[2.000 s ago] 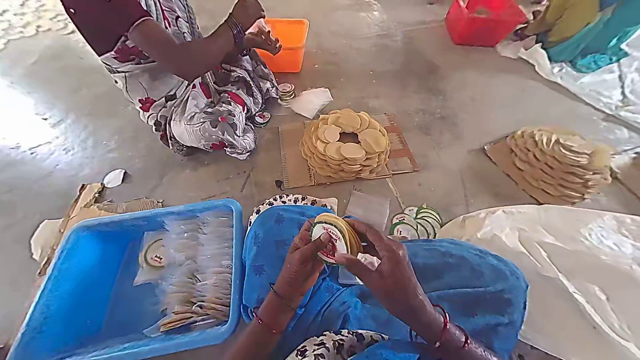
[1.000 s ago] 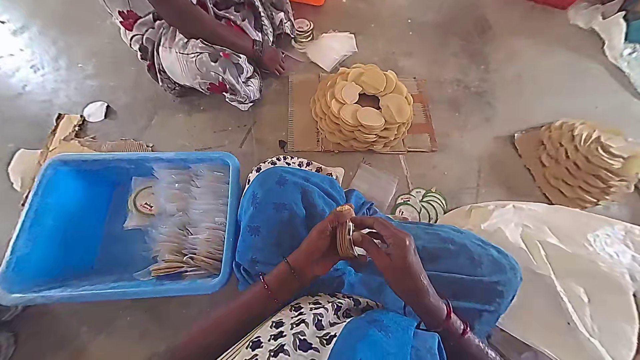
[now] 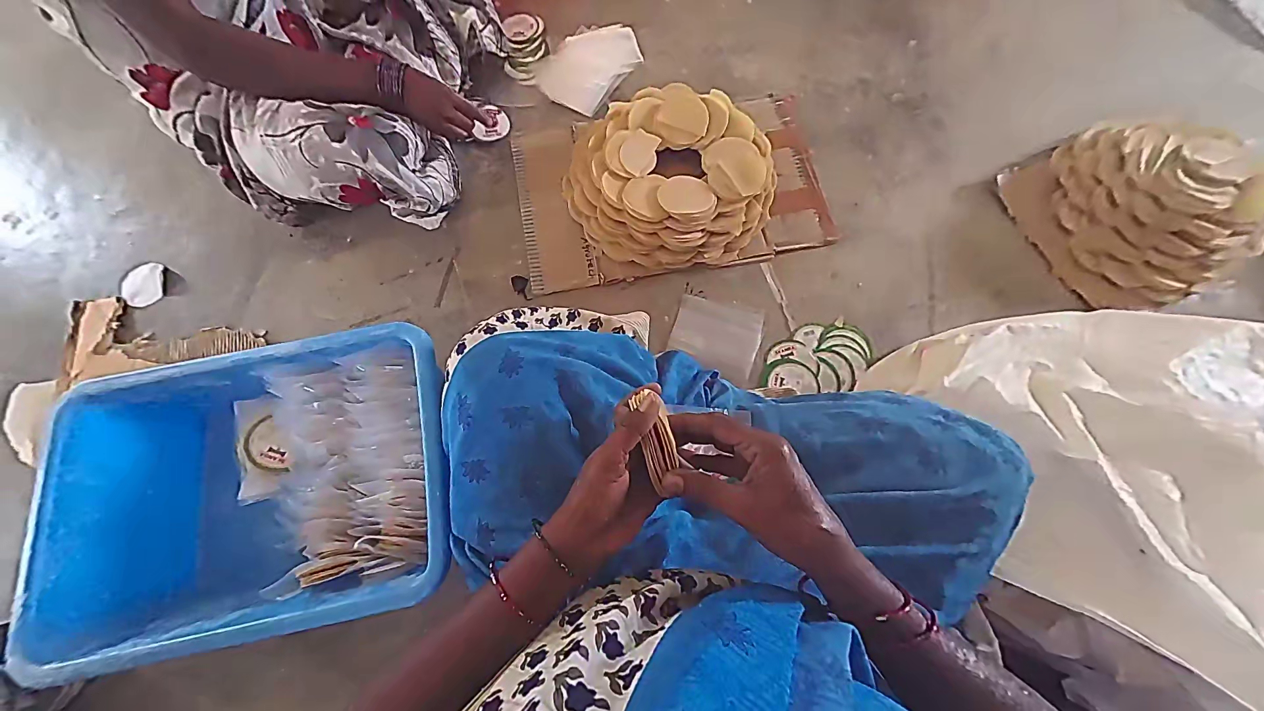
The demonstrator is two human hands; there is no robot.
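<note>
Over my lap, my left hand (image 3: 612, 484) holds a small stack of thin tan discs (image 3: 660, 444) on edge, its thumb at the top. My right hand (image 3: 755, 479) touches the stack's right side with its fingertips; a clear plastic edge shows behind its fingers. Just beyond my knees lie clear plastic bags (image 3: 716, 336) and round green-edged printed labels (image 3: 818, 357). To the left, a blue plastic tub (image 3: 128, 494) holds rows of bagged discs (image 3: 360, 474) and a bagged green-edged label (image 3: 265, 444).
Tan discs are piled in a ring (image 3: 681, 188) on flattened cardboard (image 3: 543, 217). Another disc pile (image 3: 1150, 212) stands on cardboard at right. A co-worker's hand (image 3: 444, 107) touches a round label (image 3: 491, 123) near white sheets (image 3: 592, 67). Pale sheeting (image 3: 1136, 444) lies at right.
The stack, earlier held with a printed label facing up, is now turned on edge between my hands. The co-worker's hand has come down to the floor. The view has shifted.
</note>
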